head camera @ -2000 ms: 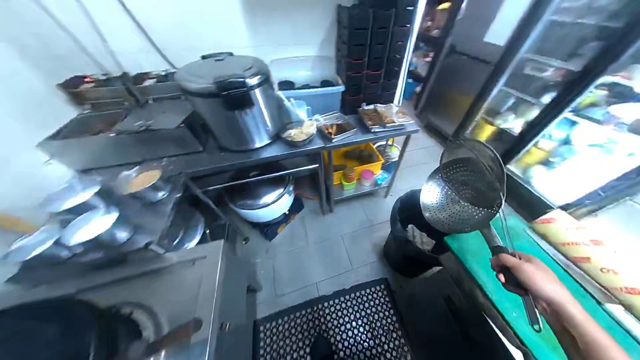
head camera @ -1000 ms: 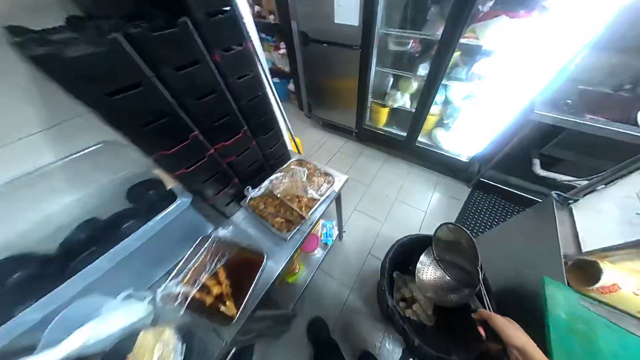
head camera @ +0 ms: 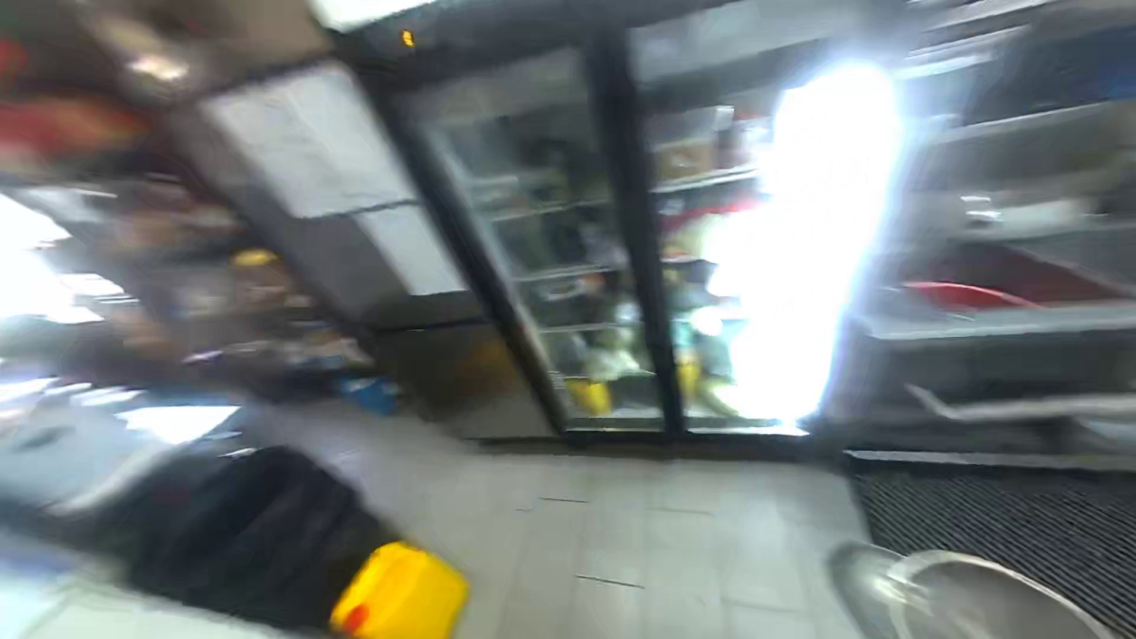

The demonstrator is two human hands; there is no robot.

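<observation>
The rounded metal bowls of what look like a perforated ladle and a strainer (head camera: 967, 599) show at the lower right edge, blurred, over the floor beside a black ribbed mat (head camera: 1003, 524). Their handles lie outside the view, and so does my right hand. My left hand is not seen either. Whether anything lies in the bowls cannot be told.
Glass-door refrigerators (head camera: 568, 266) with stocked shelves stand ahead, one glaring brightly. Metal shelving (head camera: 1047, 319) is at the right. A yellow container (head camera: 404, 595) and a black shape (head camera: 257, 532) are at the lower left, above pale floor tiles (head camera: 612, 541).
The view has swung strongly toward the refrigerators. My right hand, seen holding the strainer and ladle handles earlier, has left the view; only the bowls show at the lower right.
</observation>
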